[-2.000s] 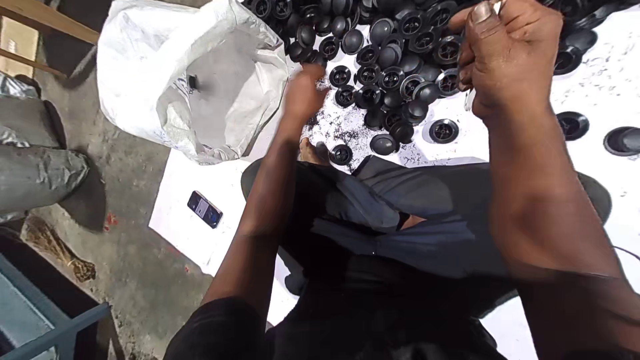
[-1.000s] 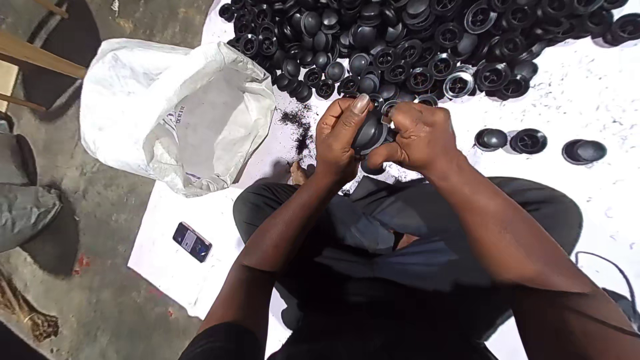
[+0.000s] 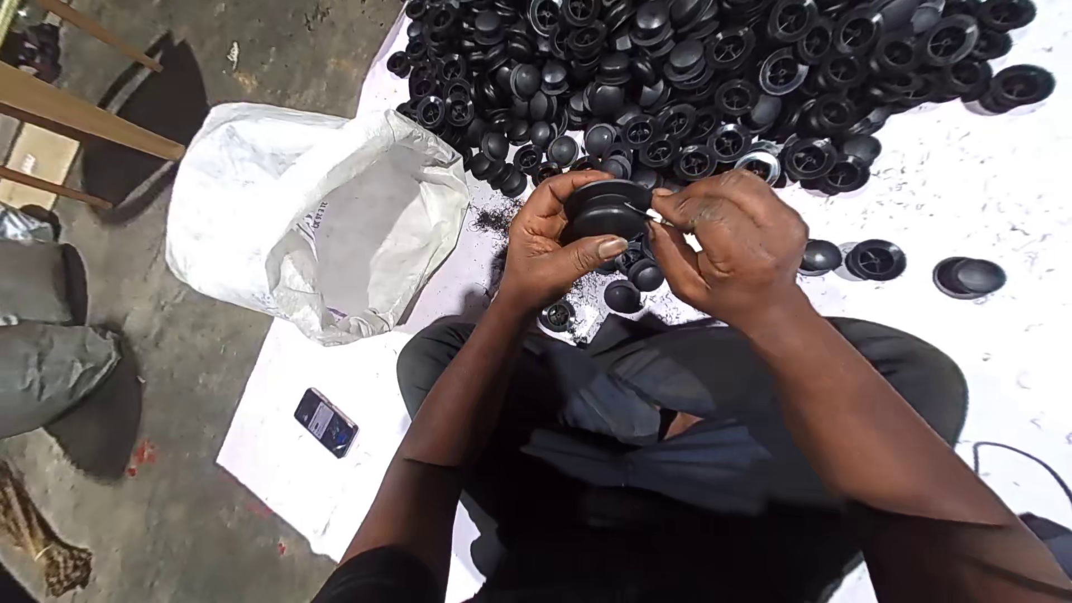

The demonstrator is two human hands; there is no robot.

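Observation:
My left hand [image 3: 548, 243] grips a round black plastic part [image 3: 607, 209] with a groove around its side, the thumb below and the fingers behind it. Between the thumb and fingertips of my right hand [image 3: 733, 243] is a thin pointed tool [image 3: 645, 215], its tip at the part's groove; most of it is hidden. Beyond both hands lies a heap of similar black parts [image 3: 687, 63], some with their spoked hollow side showing. Just below my hands, a few smaller black pieces [image 3: 622, 296] rest among black shavings.
An open white woven sack [image 3: 243, 218] stands at the left. A smartphone [image 3: 327, 422] lies on the white sheet [image 3: 285, 494]. Several loose black parts [image 3: 969, 277] sit to the right. Wooden legs [image 3: 92, 113] and grey bags [image 3: 50, 368] are at the far left.
Two seconds ago my hands were apart; a second ago they were together around a black part. Now my right hand has the thin tool against the part's side.

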